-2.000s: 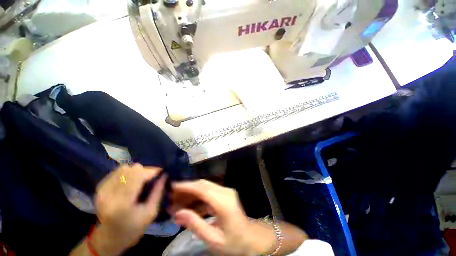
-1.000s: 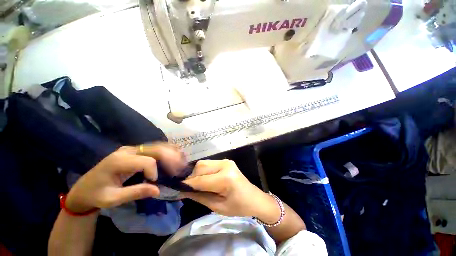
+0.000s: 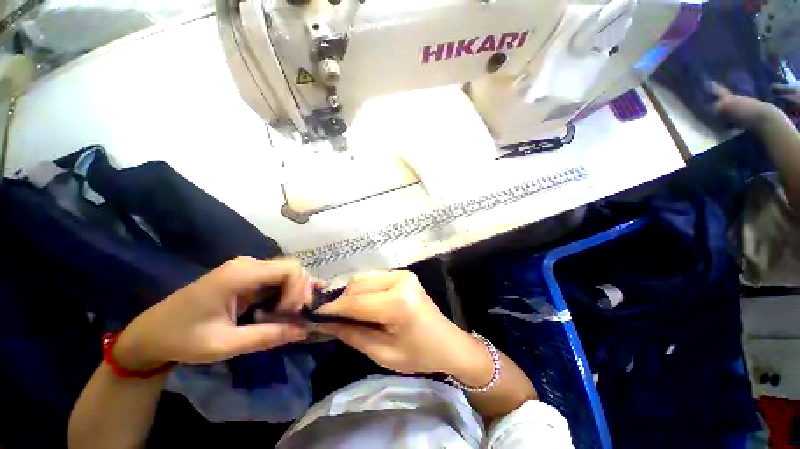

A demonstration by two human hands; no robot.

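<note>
My left hand (image 3: 224,311), with a red cord at the wrist, grips a dark folded edge of the navy garment (image 3: 189,210) between thumb and fingers. My right hand (image 3: 395,320), with a beaded bracelet, pinches the same edge beside it, and the fingertips of both hands nearly meet. The held edge is small and partly hidden by my fingers. The rest of the garment lies in a heap on the left of the table and hangs down at the left. A grey panel (image 3: 250,395) hangs below my left hand.
The white HIKARI sewing machine (image 3: 395,53) stands on the white table (image 3: 114,105) beyond my hands. A measuring strip (image 3: 456,210) runs along the front edge. A blue-rimmed basket (image 3: 575,351) with dark pieces is at the right. Another person's arm (image 3: 763,123) rests on dark cloth at the upper right.
My hands have come closer together on the dark edge, and my left fingers have closed in. Another person's arm and dark cloth have appeared at the upper right. The view has shifted slightly.
</note>
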